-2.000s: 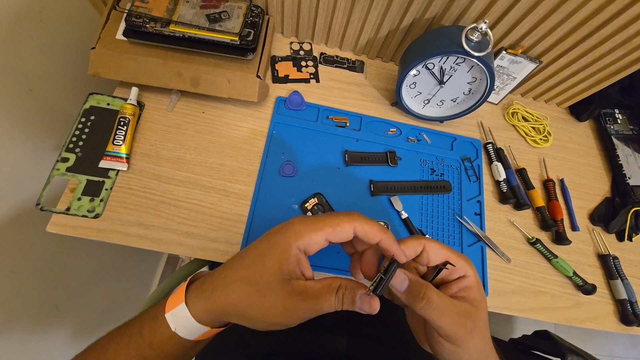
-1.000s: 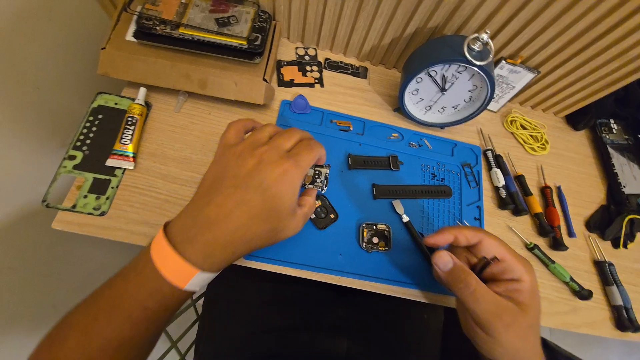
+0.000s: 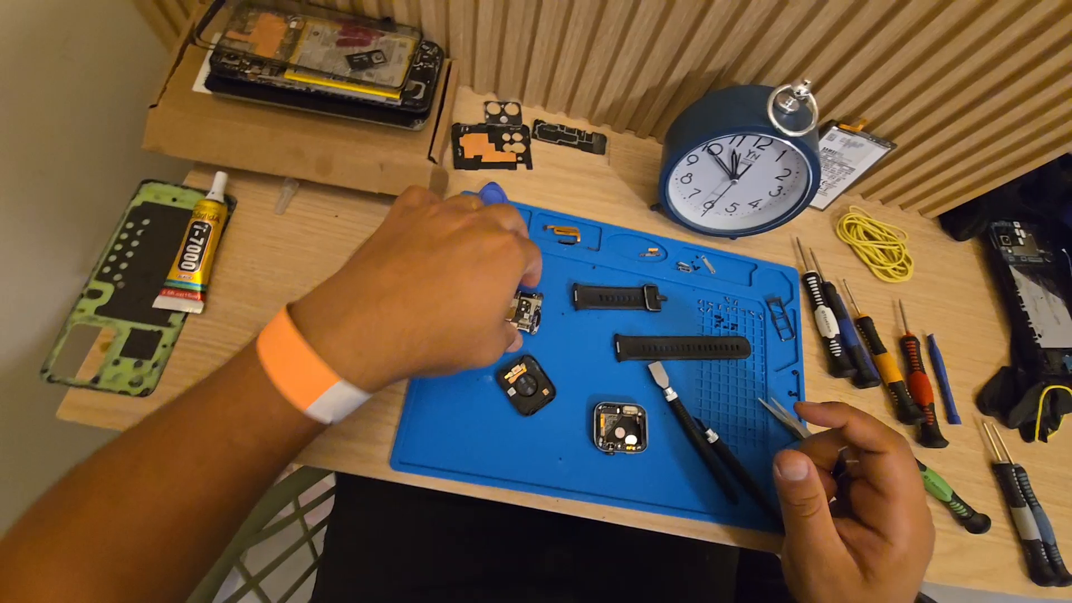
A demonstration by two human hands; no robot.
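Observation:
My left hand (image 3: pixel 444 280) reaches over the left part of the blue repair mat (image 3: pixel 502 452), its thumb and fingers around a small electronic module (image 3: pixel 526 312); the hand partly hides it, and a firm grip cannot be told. Below lies a black watch back cover (image 3: pixel 526 385) with its inner side up. The open watch case (image 3: pixel 621 428) sits right of that. My right hand (image 3: pixel 854 494), thumb apart from its curled fingers, hovers over the mat's lower right corner and partly covers metal tweezers (image 3: pixel 783 416). Beside it lie a flat-bladed pry tool (image 3: pixel 682 414) and another black-handled tool (image 3: pixel 729 456).
Two black strap pieces (image 3: pixel 618 297) (image 3: pixel 682 347) lie across the mat. A blue alarm clock (image 3: pixel 737 167) stands behind. Several screwdrivers (image 3: pixel 875 360) lie at right. A glue tube (image 3: pixel 194 247) rests on a phone back panel (image 3: pixel 134 285) at left, near a cardboard box (image 3: pixel 293 138).
Two seconds ago both hands were together over the mat's lower part, fingering a small dark part. They have since parted, left hand to the upper left, right hand to the lower right. The watch case now shows.

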